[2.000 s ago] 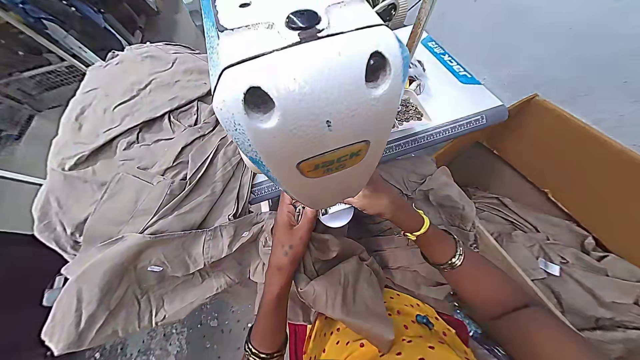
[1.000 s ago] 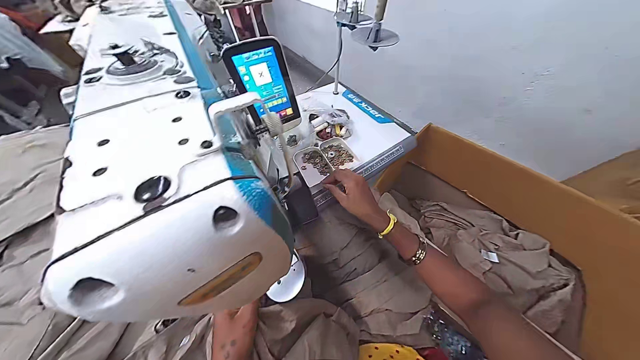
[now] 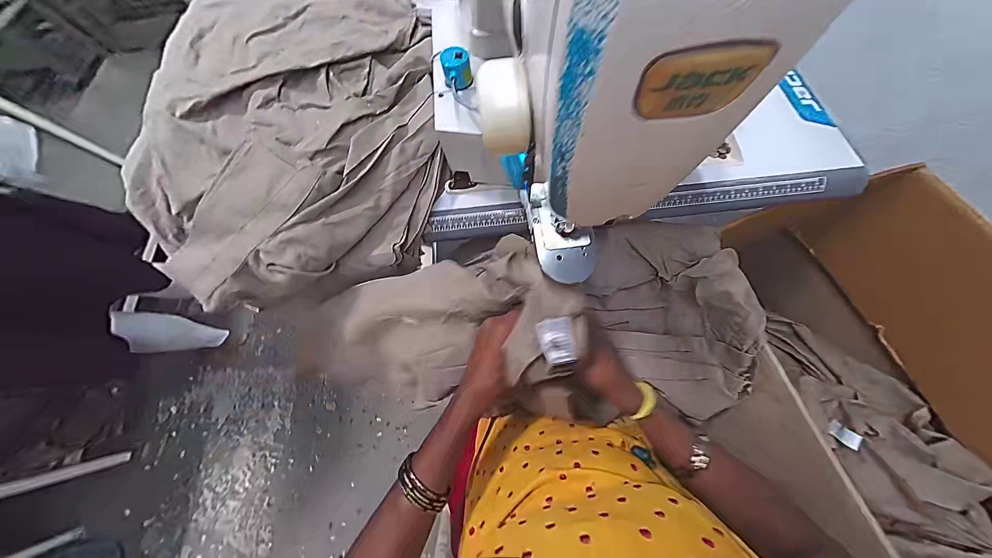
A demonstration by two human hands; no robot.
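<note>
Just in front of my lap, my left hand (image 3: 490, 358) grips the left side of a grey-brown garment (image 3: 659, 333) that bears a white label (image 3: 558, 342). My right hand (image 3: 610, 377), blurred, is closed on the same garment to the right of the label. Part of the fingers of both hands is hidden by the cloth. Above the hands stands the white and blue head of a Jack industrial sewing machine (image 3: 604, 116). Its round metal plate (image 3: 567, 260) lies just beyond the cloth.
A large heap of similar garments (image 3: 294, 155) lies at the upper left. At the right, a cardboard box (image 3: 907, 271) holds more garments (image 3: 891, 442). The machine table's edge bears a ruler strip (image 3: 736, 195). A dark cloth (image 3: 70, 287) hangs at the left.
My right hand has left the small-parts tray beside the machine and is now on the garment by my left hand. The view has swung down and to the left.
</note>
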